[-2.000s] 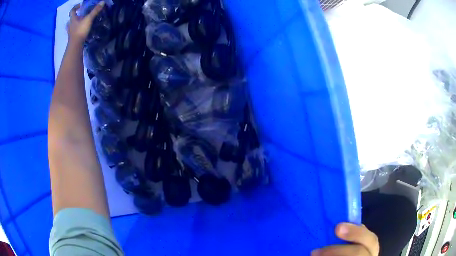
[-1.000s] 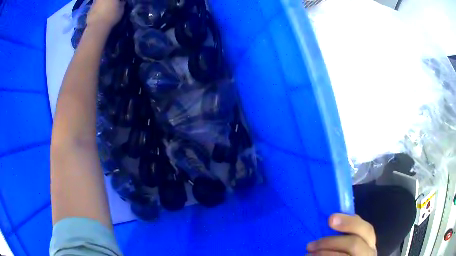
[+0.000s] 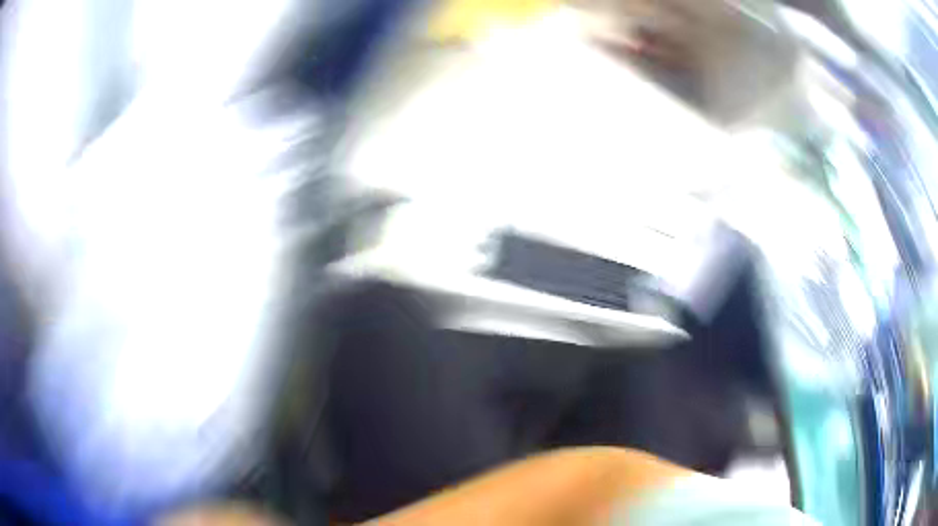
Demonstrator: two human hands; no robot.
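Observation:
The view is strongly blurred. A bare forearm with a pale teal sleeve crosses the bottom edge, apparently my right arm; its hand cannot be made out. A blurred skin-coloured patch sits at the bottom left edge, and I cannot tell which hand it is or whether it holds anything. In front is the bright white test box (image 3: 535, 134), with a yellow patch at its top. A dark keyboard (image 3: 566, 272) lies on a pale shelf (image 3: 555, 316) below it. No headphones can be made out.
A large whitish heap, likely poly bags (image 3: 165, 277), fills the left side. A bit of the blue bin (image 3: 36, 498) shows at the lower left corner. A dark area lies under the shelf. A blurred green bench edge (image 3: 823, 431) runs down the right.
The view has swung right, from inside the blue bin to the test box and shelf. The headphone rows are out of view. My hands are no longer clearly seen in the bin or on its rim.

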